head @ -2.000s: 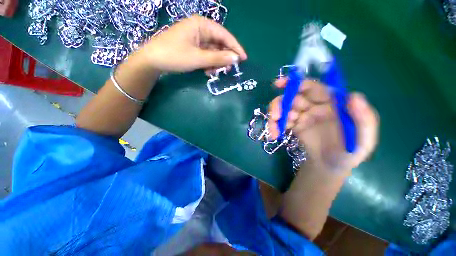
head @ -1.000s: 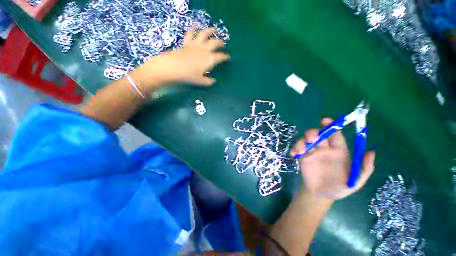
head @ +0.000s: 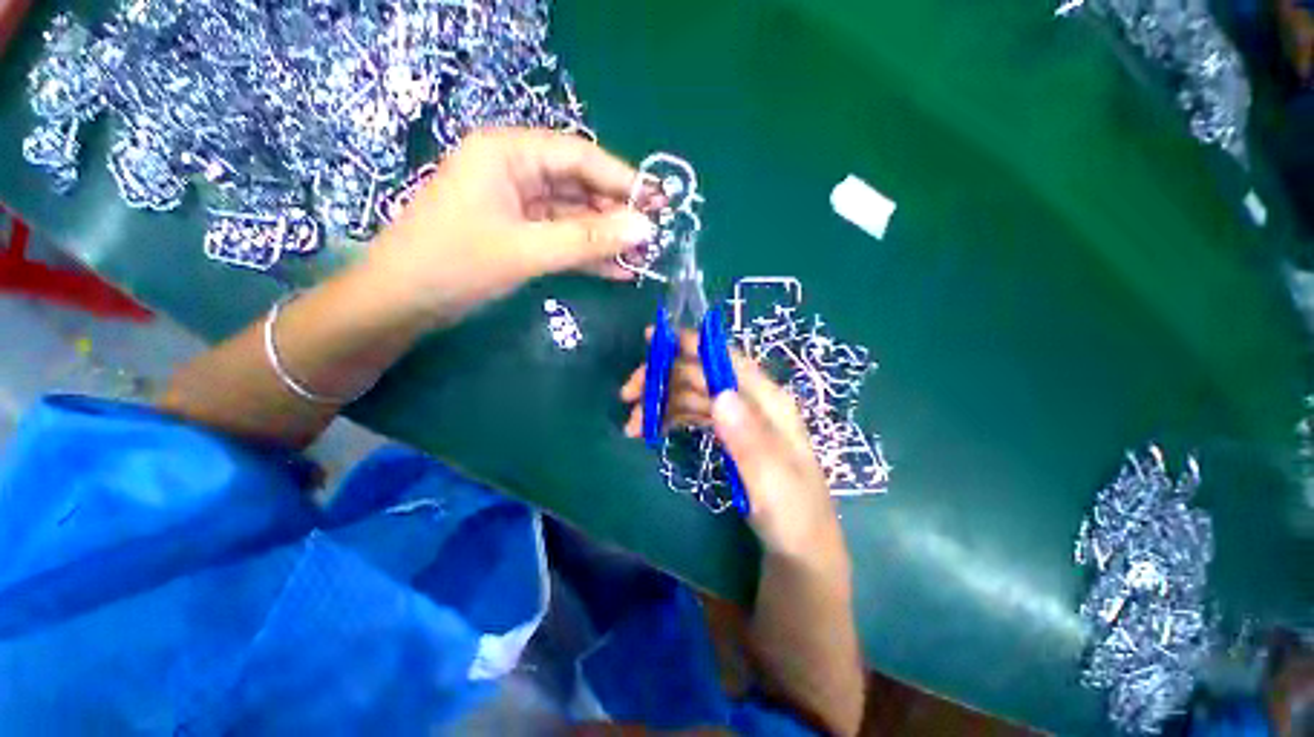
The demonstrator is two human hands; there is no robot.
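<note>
My left hand point(head: 541, 209), with a bracelet on the wrist, pinches a silver part frame point(head: 666, 202) with small parts inside it. My right hand point(head: 735, 418) holds the blue-handled nippers point(head: 689, 310), their silver jaws at the lower right side of the frame. Whether the jaws touch it I cannot tell. A small cut-off silver part point(head: 562, 326) lies on the bench below my left hand. A loose heap of thin empty runners point(head: 814, 377) lies behind and right of my right hand, partly hidden by it.
A large heap of silver frames point(head: 288, 101) lies at the upper left. Other silver piles lie at the lower right point(head: 1147, 583) and upper right point(head: 1189, 58). A white slip point(head: 863, 206) lies on the green bench point(head: 980, 360). A red crate point(head: 65, 281) stands below the left edge.
My left hand has come back from the large heap and now holds a frame. My right hand has brought the nippers leftward to it, over the runner heap.
</note>
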